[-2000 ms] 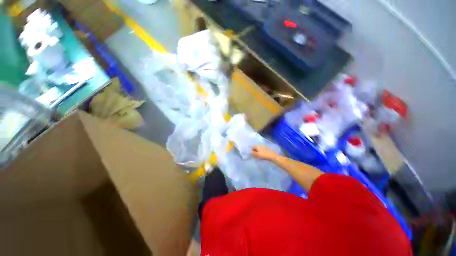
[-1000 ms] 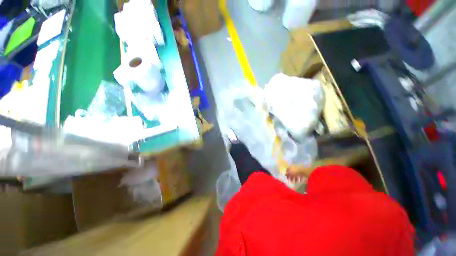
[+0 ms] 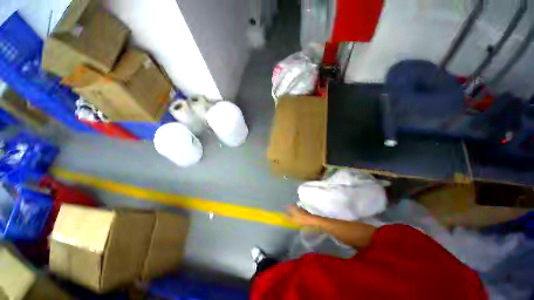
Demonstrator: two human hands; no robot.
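My right hand (image 3: 303,217) is bare and blurred, reaching left from a red sleeve. It is at the lower left edge of a white bundle (image 3: 342,196), which looks like bagged or bunched film. I cannot tell if the fingers grip it. Clear air cushion film (image 3: 457,240) lies heaped on the floor to the right, partly behind my sleeve. My left hand is not in view.
A dark bench (image 3: 357,126) with the air cushion machine (image 3: 430,96) is at the right. A carton (image 3: 297,136) stands at its left end. White film rolls (image 3: 227,123) stand on the floor by the wall. Cartons (image 3: 126,249) and blue crates (image 3: 29,214) are at the left.
The view has swung away from the green bench to the wall, rolls and stacked cartons. My right hand, earlier low by my sleeve, now reaches out to the white bundle.
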